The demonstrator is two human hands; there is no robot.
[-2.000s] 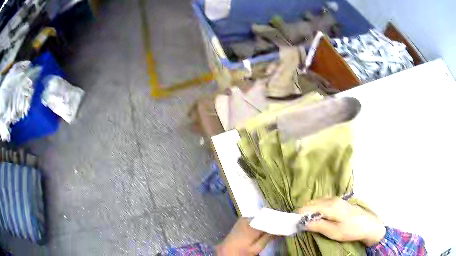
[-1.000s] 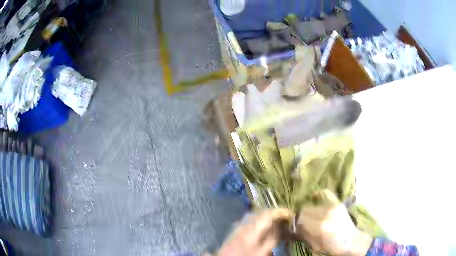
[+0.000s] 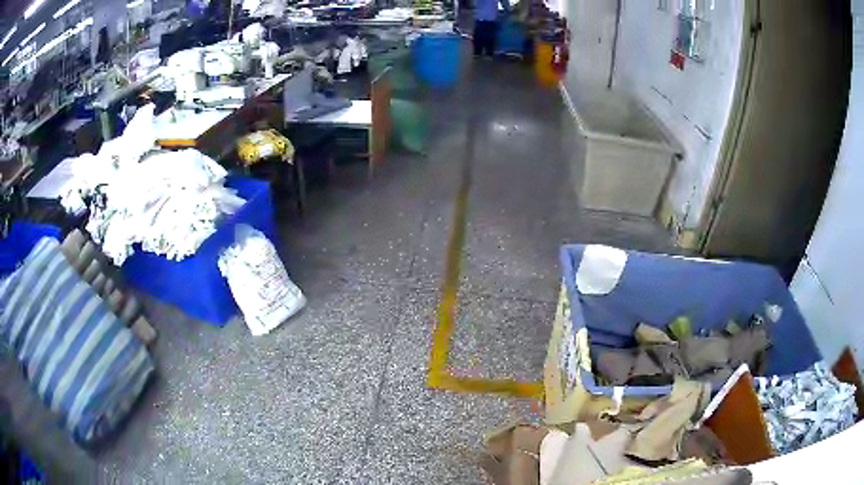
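Observation:
Neither of my hands is in the picture. Nearest in front of me, at the bottom right, the far end of the olive sleeve bundle shows as a thin yellow-green edge, cut off by the picture's rim. Taupe cut pieces and pale pieces lie just beyond it. A cloth-lined bin, blue inside, holds brown and olive pieces. Whether my hands are on the bundle cannot be seen.
The white table's corner is at the lower right, beside a brown box of scrap strips. A blue crate of white cloth and a striped sack stand left. A person is far back, near a large pale tub.
The view has lifted towards the room. My hands and most of the olive bundle have left the picture at the bottom; the aisle and workstations have come into view.

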